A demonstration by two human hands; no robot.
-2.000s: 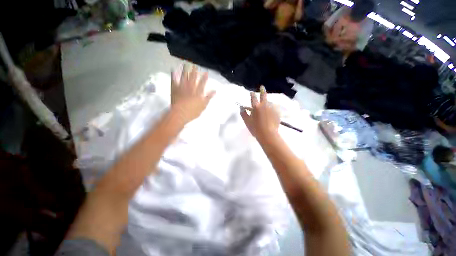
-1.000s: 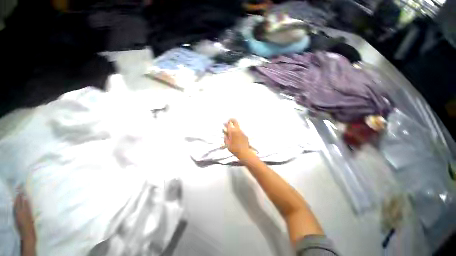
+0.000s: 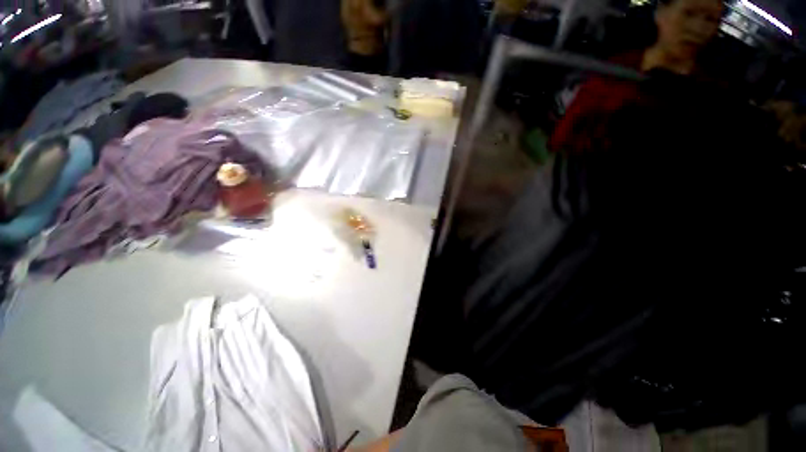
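Note:
A white shirt [image 3: 216, 380] with its button placket running down the middle lies at the lower left of the table, cut off by the bottom edge. Another piece of white cloth [image 3: 57, 428] shows at the bottom left. Only a grey sleeve and a bit of my right forearm show at the bottom edge; the hand itself is out of the picture. A thin dark tool [image 3: 350, 440] sticks up beside the forearm, and what holds it is hidden. My left hand is not in view.
Purple striped cloth [image 3: 150, 181], a reddish bottle [image 3: 245, 196], clear poly bags [image 3: 362, 154], a small plastic bag [image 3: 358, 222] and a blue marker pen [image 3: 368, 254] lie on the table [image 3: 380, 327]. Dark clothes [image 3: 636, 265] hang at the right, with a person in red behind.
The view has swung right, away from the white pile. My right hand, earlier over white cloth, has left the picture at the bottom; my left hand has also gone out.

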